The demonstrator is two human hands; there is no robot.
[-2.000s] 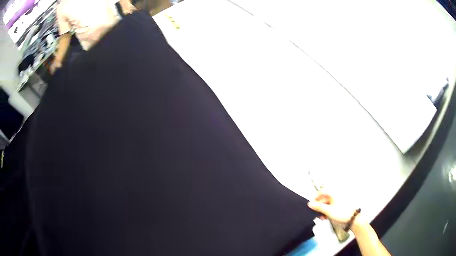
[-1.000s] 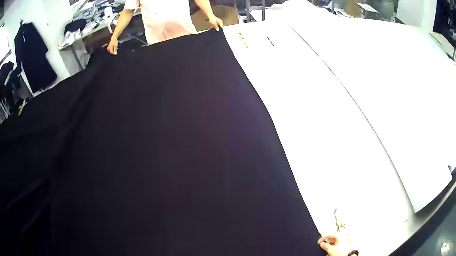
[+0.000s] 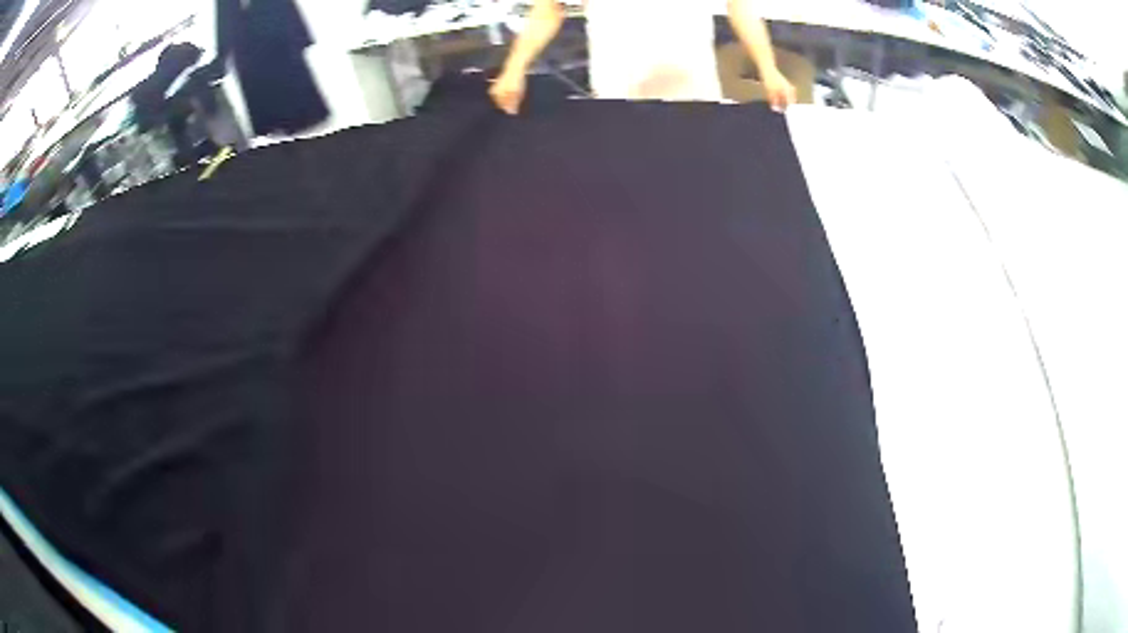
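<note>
A wide black fabric ply (image 3: 594,371) covers most of the view. Its right edge lies over white fabric (image 3: 952,408) in a slightly curved line. A fold or ridge runs through the black cloth from the far edge down to the left, with wrinkles at the lower left. Neither of my hands is in the picture, so what they hold cannot be seen.
Across the table a person (image 3: 653,50) holds the far edge of the black cloth with both hands. A yellowish bar (image 3: 217,162) lies at the far left edge. A blue and pale table edge strip (image 3: 87,586) shows at lower left. Dark clothes hang behind.
The view has turned left, so the cloth edge and the person now appear further right. My right hand, earlier at the black cloth's near right corner, is out of the picture.
</note>
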